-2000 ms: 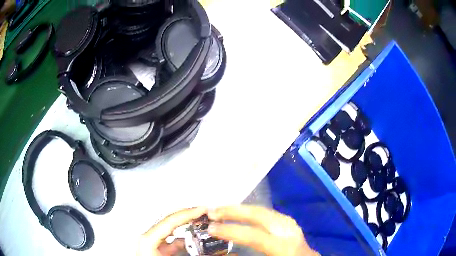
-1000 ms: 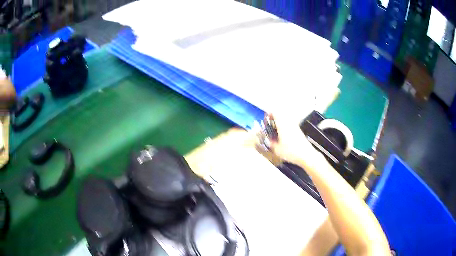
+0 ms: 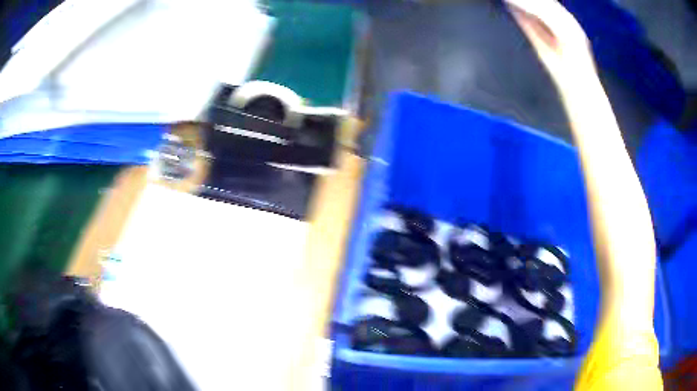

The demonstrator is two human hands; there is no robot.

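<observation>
My right arm reaches from the bottom right, over the bin's right side, to the top edge. My right hand (image 3: 544,21) is cut off there and blurred, so its fingers and any held thing cannot be told. My left hand is out of the picture. The blue bin (image 3: 466,149) holds several black headphones (image 3: 478,252) on a white layer sheet (image 3: 442,311). A small, blurred metallic object (image 3: 176,159) sits left of the tape dispenser (image 3: 252,130).
Blurred black headphones (image 3: 126,355) are at the bottom left, beside the white bench mat (image 3: 222,267). White sheets (image 3: 145,61) lie over blue ones (image 3: 76,145) at the upper left. The bench's wooden edge (image 3: 336,206) runs along the bin's left side.
The view has swung right, onto the bin. My right hand has moved from the metallic object near the dispenser to beyond the bin. The metallic object now sits by the dispenser without a hand.
</observation>
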